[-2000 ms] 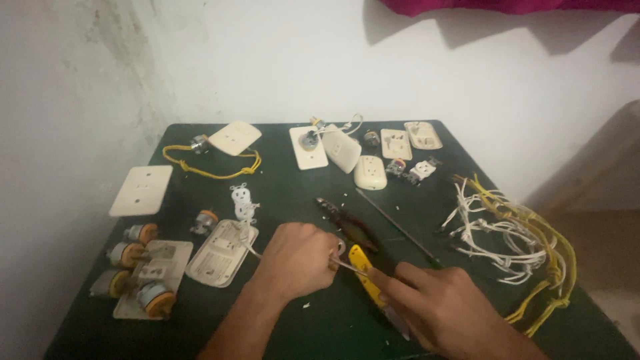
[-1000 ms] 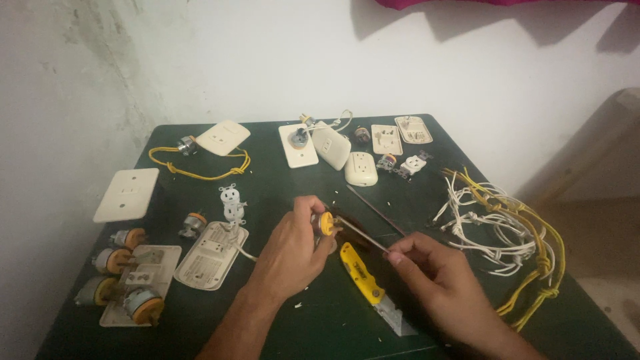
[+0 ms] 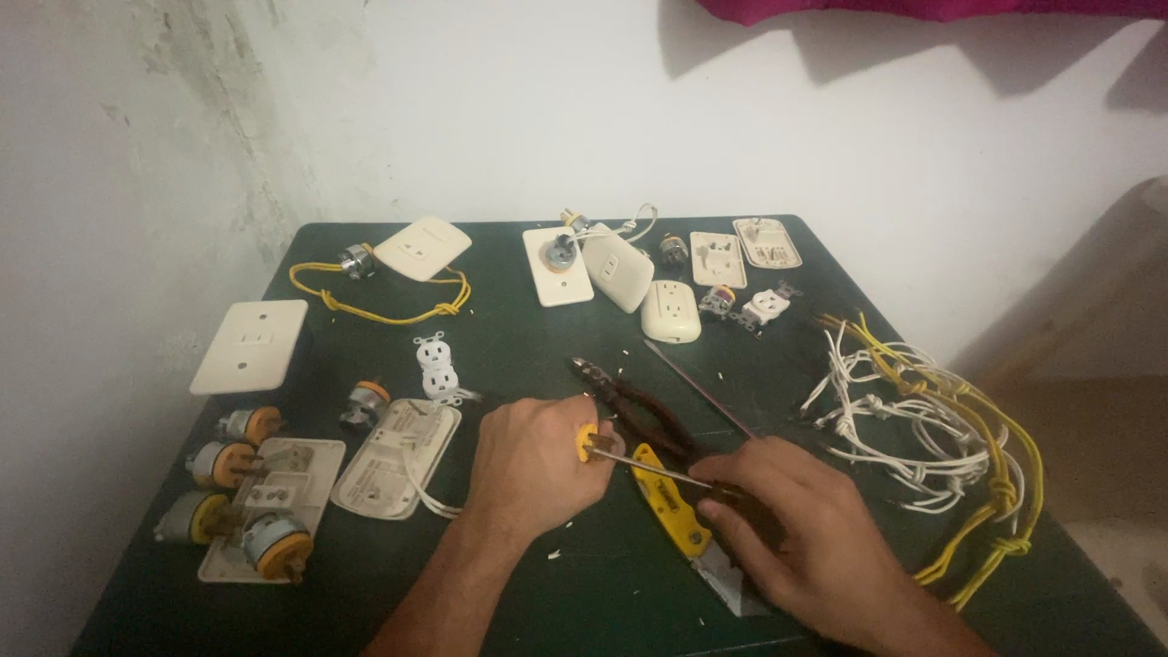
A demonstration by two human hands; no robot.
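My left hand [image 3: 540,465] grips an electrical plug [image 3: 587,443] whose yellow face and metal prongs point right. A screwdriver [image 3: 662,471] is held by its dark handle in my right hand [image 3: 789,534], its shaft reaching to the plug's face. Just behind my hands lie dark-handled pliers [image 3: 639,406]. A yellow utility knife [image 3: 671,502] with a broad blade lies between the hands, partly under the right one. White wire from the open outlet housing [image 3: 399,461] runs toward my left wrist. A white duplex receptacle [image 3: 438,370] lies behind that housing.
Several plugs [image 3: 276,547] rest around a beige plate [image 3: 319,484] at left. Farther back are wall plates [image 3: 422,248], a boxed outlet [image 3: 671,310] and a yellow wire loop [image 3: 397,321]. Knotted white and yellow wires [image 3: 912,429] lie at right. A thin metal rod [image 3: 698,388] lies behind my right hand.
The plug has turned in my left hand, its prongs now facing right toward the screwdriver. My left hand now covers more of the plug's body.
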